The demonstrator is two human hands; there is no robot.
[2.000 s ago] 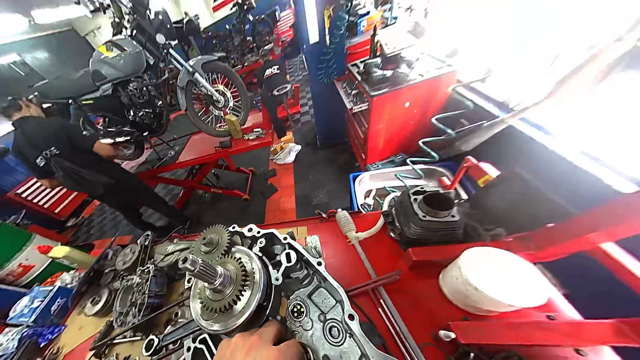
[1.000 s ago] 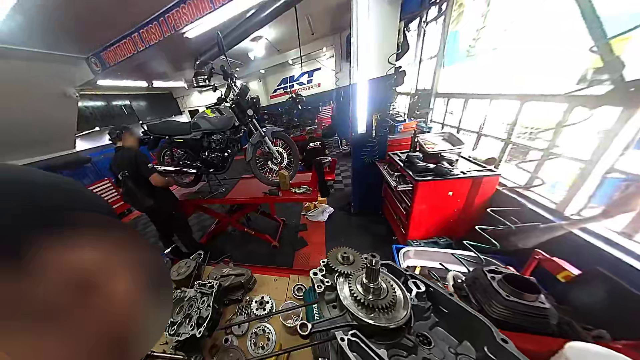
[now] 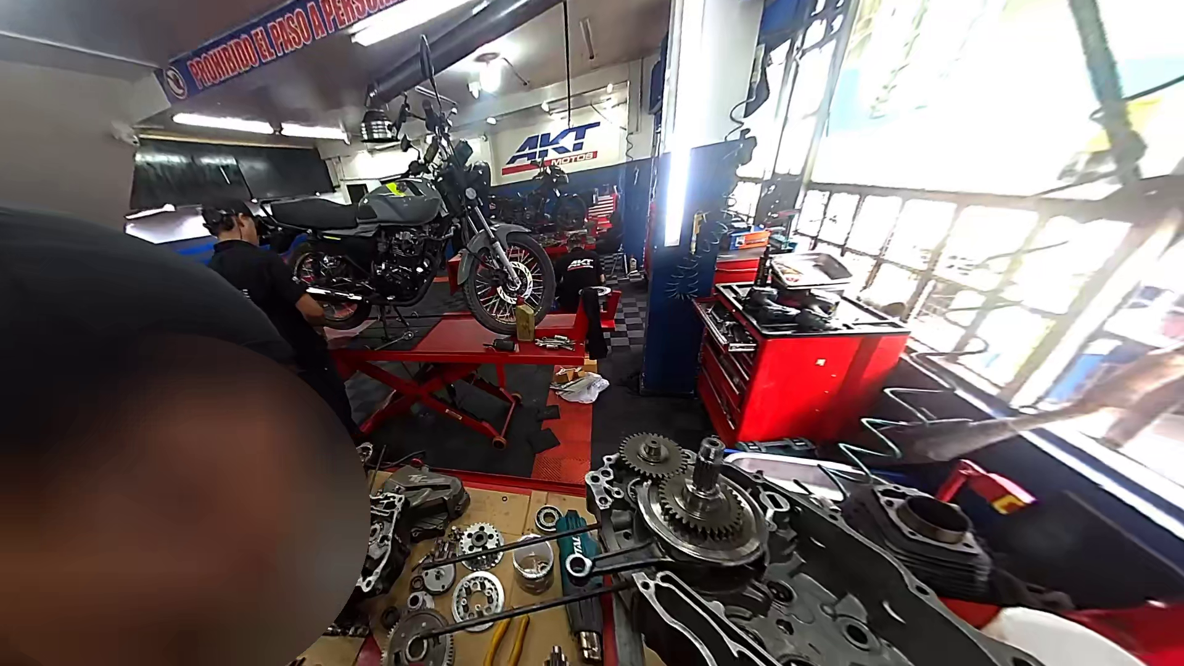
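Neither my left hand nor my right hand shows at this moment. An open engine crankcase half (image 3: 805, 592) lies at the bottom right, with a crankshaft and its gear (image 3: 705, 507) standing in it. A smaller gear (image 3: 653, 453) sits beside the crankshaft at the upper left. The connecting rod (image 3: 615, 561) points out to the left over the crankcase edge. Left of it, a teal tool (image 3: 578, 573), a piston (image 3: 534, 562), a toothed ring (image 3: 482, 546) and a round clutch plate (image 3: 478, 599) lie on cardboard. Yellow handles (image 3: 509, 640) show at the bottom edge.
A person's blurred head (image 3: 166, 435), very close, covers the left side. A finned cylinder (image 3: 925, 536) stands at the right, near a white tub (image 3: 1064, 638). Beyond are a red tool cabinet (image 3: 805, 379) and a motorcycle (image 3: 398, 240) on a red lift (image 3: 453, 338), with a person (image 3: 268, 296) beside it.
The hand seen two seconds ago at the crankcase's lower edge is out of view. The view has tilted up, and a person's head has come in close at the left.
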